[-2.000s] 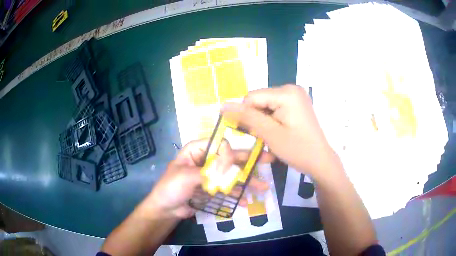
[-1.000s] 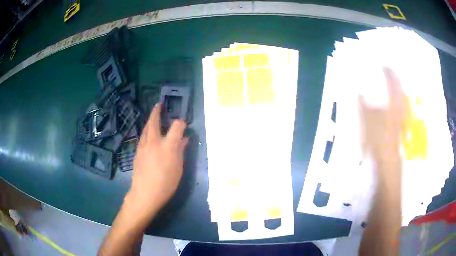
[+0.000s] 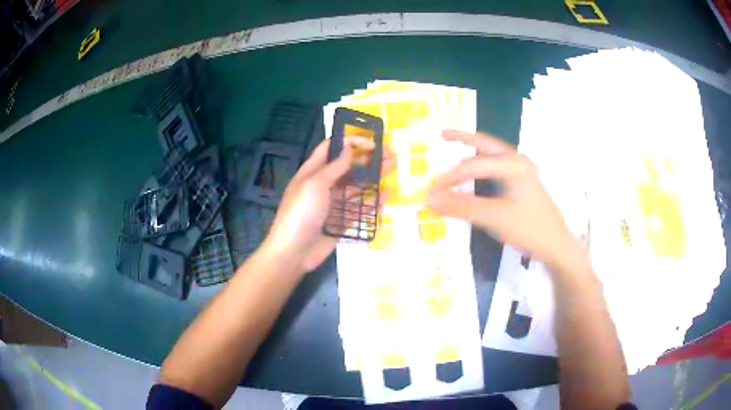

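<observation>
My left hand [image 3: 308,200] holds a black front housing [image 3: 354,172] upright over the adhesive sheets, window end away from me; no yellow border shows on its face. My right hand [image 3: 501,188] is just right of it, over the same sheets, with thumb and fingers apart. I see nothing in it, though the fingertips are slightly blurred. The fanned stack of adhesive sheets [image 3: 413,320] has yellow pieces in two columns and dark cut-outs at its near end.
A loose pile of black housings [image 3: 164,272] lies on the left. Used backing sheets [image 3: 609,104] with yellow scraps are fanned on the right. Beyond the pale strip [image 3: 280,34] lie yellow-bordered housings [image 3: 587,11], one more at the far left [image 3: 89,43]. The bench's near edge curves below.
My left hand has moved right from the pile and lifted a housing over the sheets. My right hand has moved left from the used backing sheets to the adhesive stack.
</observation>
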